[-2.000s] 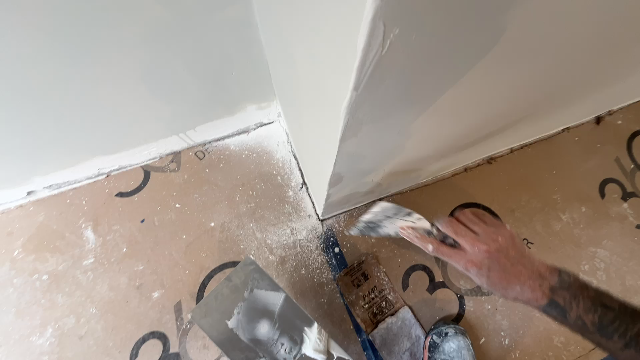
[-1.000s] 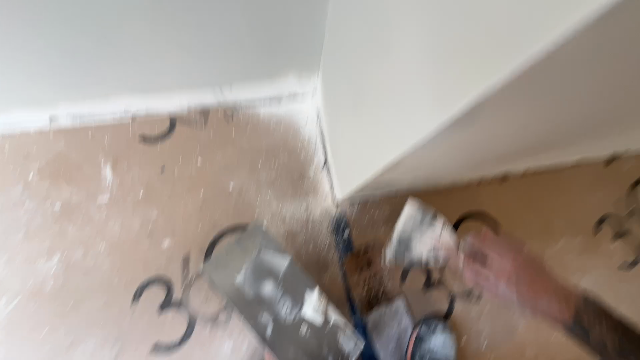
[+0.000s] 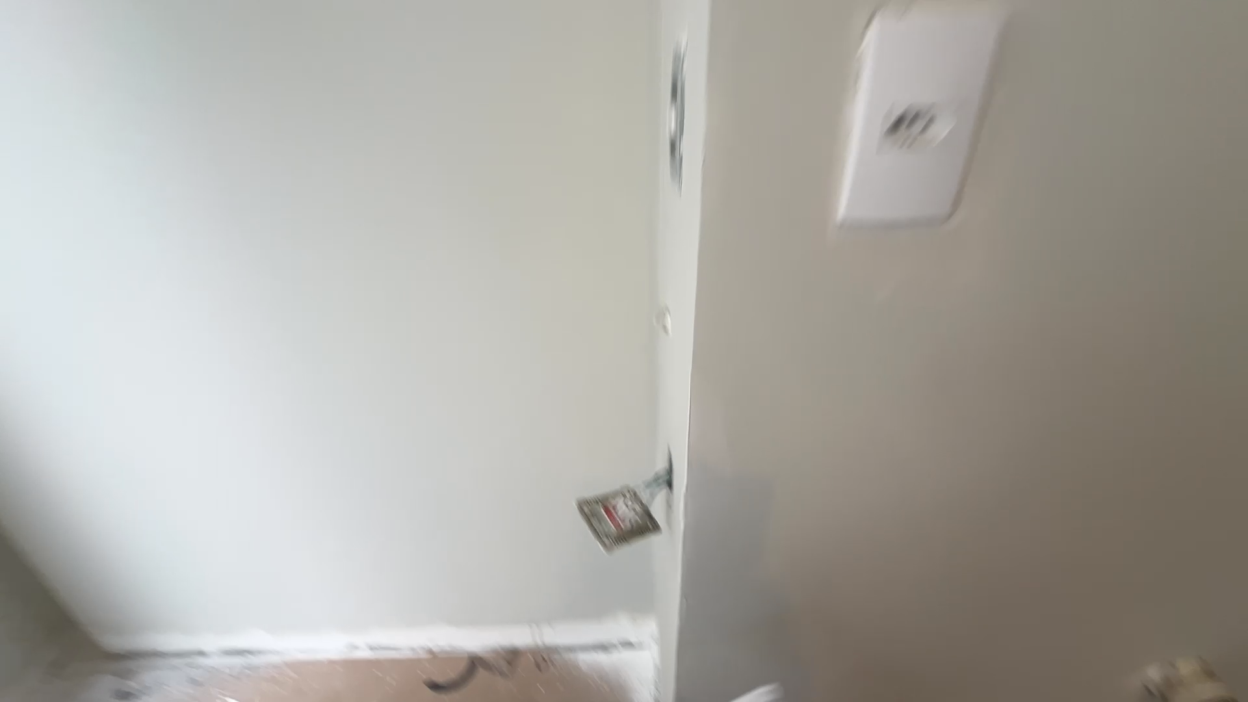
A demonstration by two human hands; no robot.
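Observation:
Neither of my hands shows in the head view. A small square metal-edged fitting (image 3: pixel 618 519) with a red mark sticks out on a short stem from the narrow end face of a plastered wall, low down. A white wall plate (image 3: pixel 921 117) with dark openings is fixed high on the grey right-hand wall face. At the bottom edge, a small white tip (image 3: pixel 760 693) of something shows; what it belongs to is cut off. The picture is blurred.
The wall's vertical corner (image 3: pixel 690 370) divides the pale left wall from the grey right face. A round fitting (image 3: pixel 677 117) sits high on the end face. Brown floor covering (image 3: pixel 341 682) lies at the bottom left, and a brownish object (image 3: pixel 1187 680) stands at the lower right.
The view has swung up from the floor to the walls. The right hand with its plaster-covered blade, the trowel and the other floor tools have passed out of view.

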